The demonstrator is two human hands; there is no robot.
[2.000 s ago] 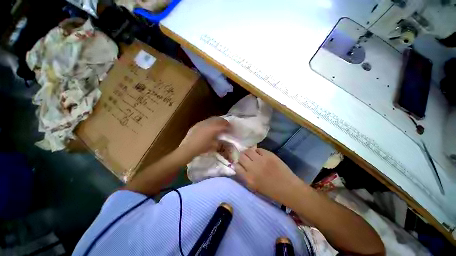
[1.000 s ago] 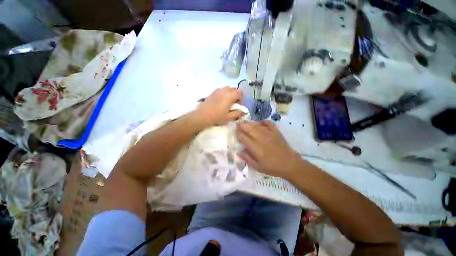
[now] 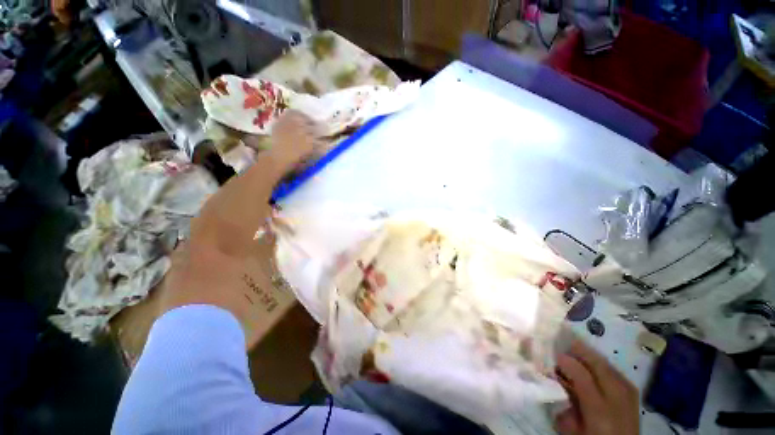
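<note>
A cream floral garment piece [image 3: 416, 289] with red flowers lies spread over the table's front edge, reaching the sewing machine's needle area. My right hand [image 3: 595, 391] is at its lower right edge, with the fingertips partly behind the cloth; its grip is unclear. My left hand [image 3: 293, 140] is blurred and reaches to a smaller floral piece [image 3: 255, 102] on top of the fabric bundle [image 3: 327, 64] at the upper left. I cannot tell whether it grips the piece.
The white sewing machine [image 3: 697, 255] stands at right, with a dark smartphone [image 3: 682, 378] near it. A blue tray edge [image 3: 331, 160] borders the white table [image 3: 501, 136]. A cardboard box [image 3: 246, 297] and bunched floral cloth [image 3: 136, 221] are at lower left. A red bin [image 3: 637, 76] is behind the table.
My left hand has left the garment near the needle and moved left to the fabric bundle. My right hand stays at the garment. The view has turned left, and the garment lies more spread out.
</note>
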